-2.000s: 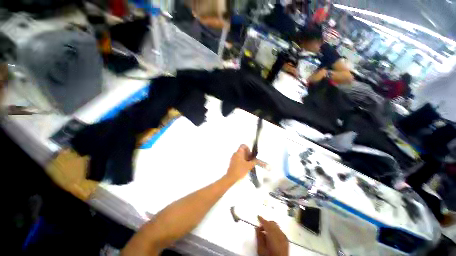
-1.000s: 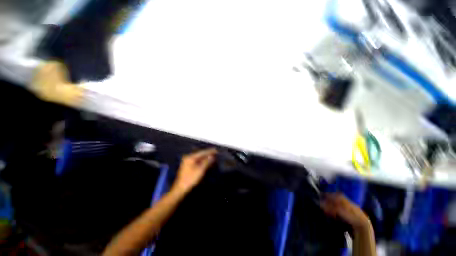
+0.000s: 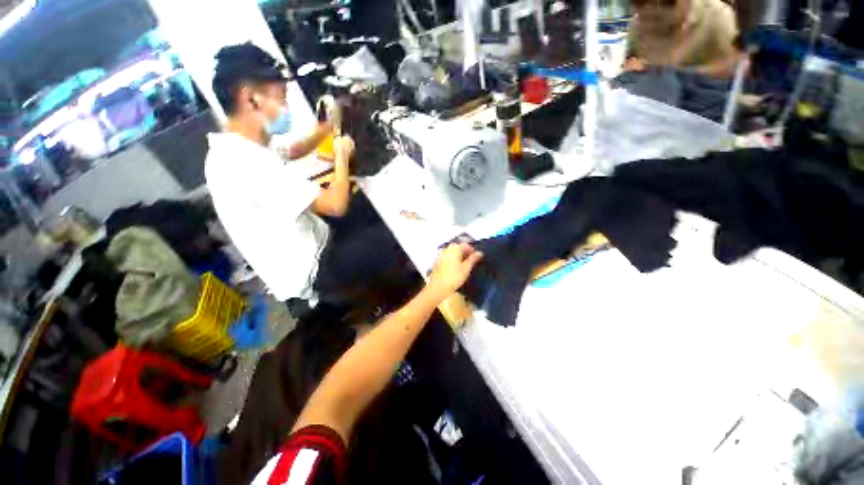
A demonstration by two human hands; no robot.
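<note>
Black cloth pieces point(image 3: 587, 213) lie in a long draped heap across the far side of the white table, over a brown board and a blue item. My left hand point(image 3: 455, 266) is at the near left end of this heap, by the table edge. Its fingers are bent together at the corner of the cloth and seem to pinch it; the fingertips are partly hidden. My right hand is not in view.
A white sewing machine point(image 3: 464, 166) stands beyond the heap. A person in a white shirt point(image 3: 261, 204) sits at left. Red point(image 3: 133, 398) and yellow point(image 3: 210, 317) crates stand at lower left. Blurred machine parts point(image 3: 748, 440) show at lower right.
The view has swung left. My left hand has moved from below the front table edge to the left end of the black heap. My right hand has left the picture.
</note>
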